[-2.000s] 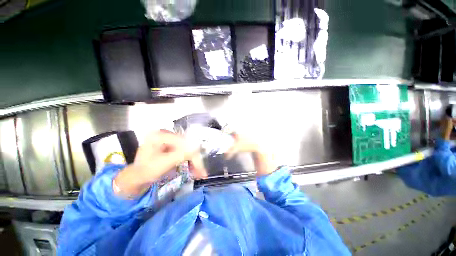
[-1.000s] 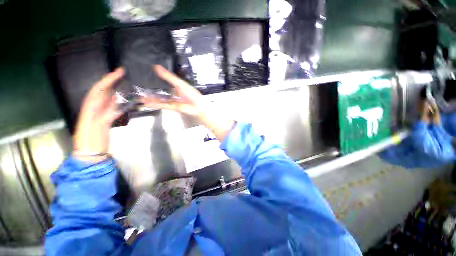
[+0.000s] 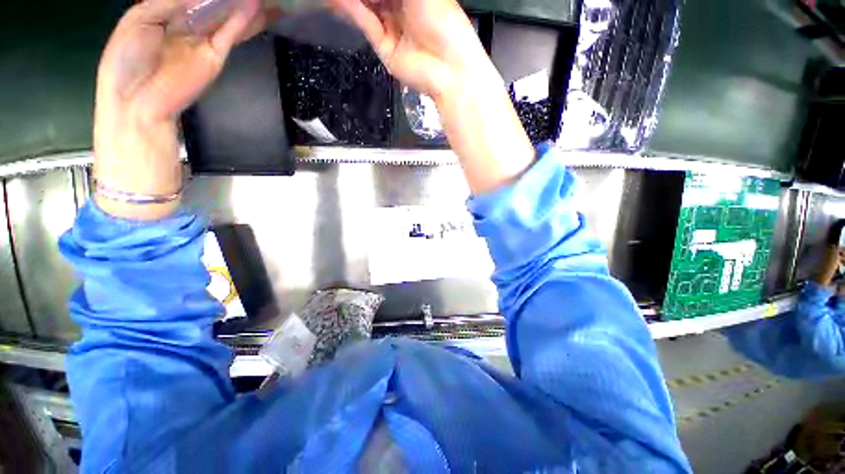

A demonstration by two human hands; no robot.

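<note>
My left hand [image 3: 162, 69] is raised at the top left, over the leftmost black tray [image 3: 236, 120]. Shiny clear plastic [image 3: 206, 13] shows between its thumb and fingers. My right hand [image 3: 422, 42] is raised at the top middle; its fingertips are cut off or blurred, so its hold is unclear. Between the hands, a black tray holds small black components [image 3: 338, 83] with a white label [image 3: 315, 129] on them. A tray to its right holds a clear bag [image 3: 422, 113], partly behind my right wrist. Another tray holds black components [image 3: 536, 120] and a white label.
Dark strips under shiny plastic [image 3: 625, 74] lie right of the trays. A white sheet [image 3: 431, 243], a green board [image 3: 725, 245] and a black tray with a yellow ring [image 3: 220, 282] are on the line. A bag of small parts [image 3: 343, 322] is at my waist. A person's sleeve [image 3: 811, 319] shows right.
Both hands have moved up towards the top edge and farther apart. The second tray from the left, empty two seconds ago, now shows black components and a label.
</note>
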